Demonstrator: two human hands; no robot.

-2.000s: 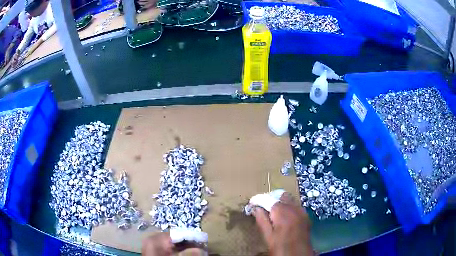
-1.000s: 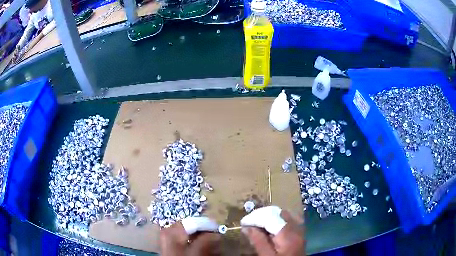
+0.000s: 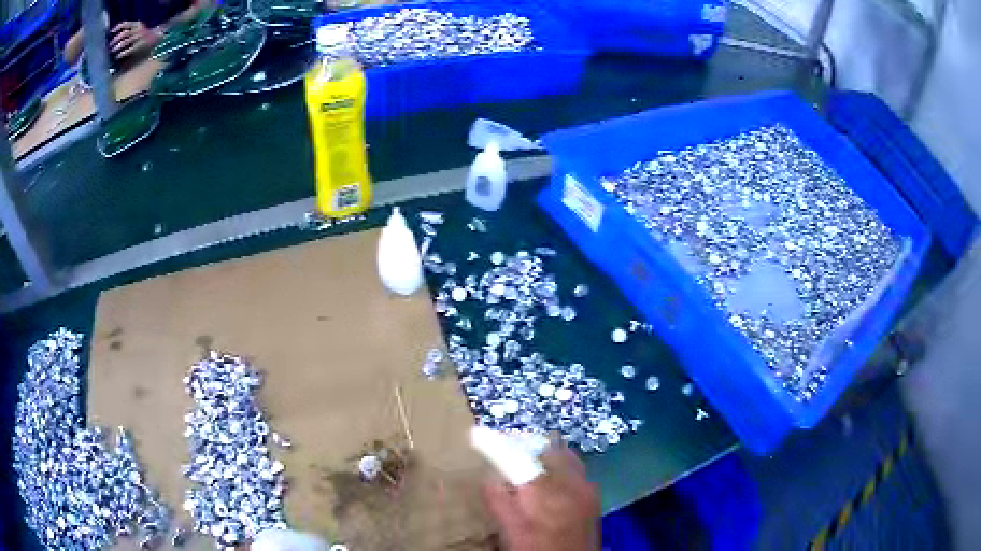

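My left hand is mostly cut off by the bottom edge. Its white finger cover shows, with a small silver ring fitting at its tip. My right hand, also with white finger covers, is at the near edge of the pile of stemmed caps; its fingertips are hidden. Ring fittings lie piled on the brown cardboard. A thin wooden stick lies on the cardboard. A small white cap sits on a dark stain, with what looks like another stick beside it.
A white squeeze bottle stands at the cardboard's corner. Behind are a second small bottle and a yellow bottle. A blue bin of silver parts is at right. A silver pile lies at left. A person's hands show opposite.
The view has turned right. My right hand has left the stick and moved away from my left hand to the stemmed-cap pile. My left hand is now largely out of view.
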